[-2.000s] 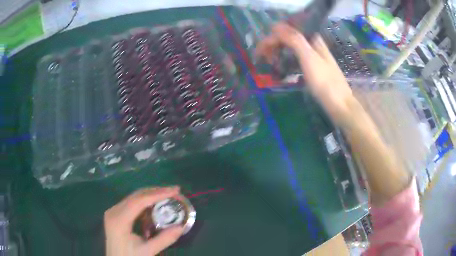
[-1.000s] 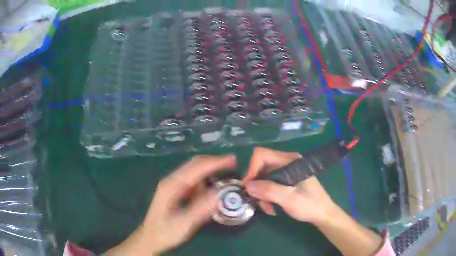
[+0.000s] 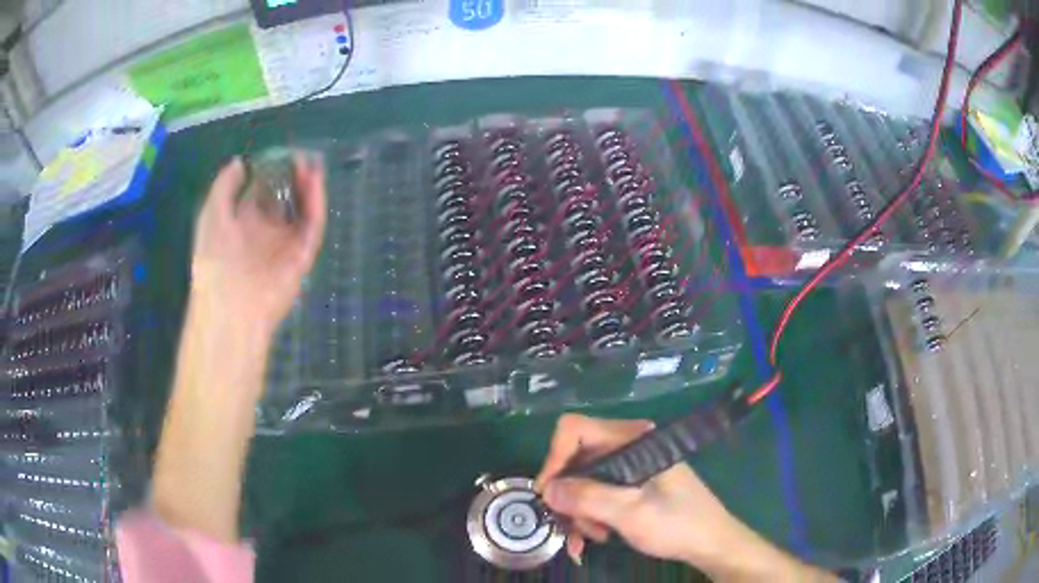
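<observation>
My left hand [image 3: 260, 222] reaches over the back-left corner of the main blister tray [image 3: 342, 401], fingers spread around a small blurred item; I cannot tell whether it is gripped. The tray holds rows of small dark discs with silvery rims and red wires on its right half, with empty pockets left of them. My right hand [image 3: 615, 495] holds the black ribbed test probe [image 3: 667, 448] like a pen, its front end at the upper right rim of the round metal fixture [image 3: 515, 522]. The fixture sits on the green mat, pale rings showing on top.
The red probe cable [image 3: 849, 245] curves up from the probe to the upper right. A right-hand tray [image 3: 991, 376] shows tan sheet, and a rear-right tray [image 3: 843, 171] lies beyond red tape. A left-hand tray [image 3: 57, 376] and papers on a blue holder [image 3: 97, 171] stand left.
My left hand has left the fixture and moved up and left to the main tray's back corner. My right hand still holds the probe at the fixture. The view has tilted up.
</observation>
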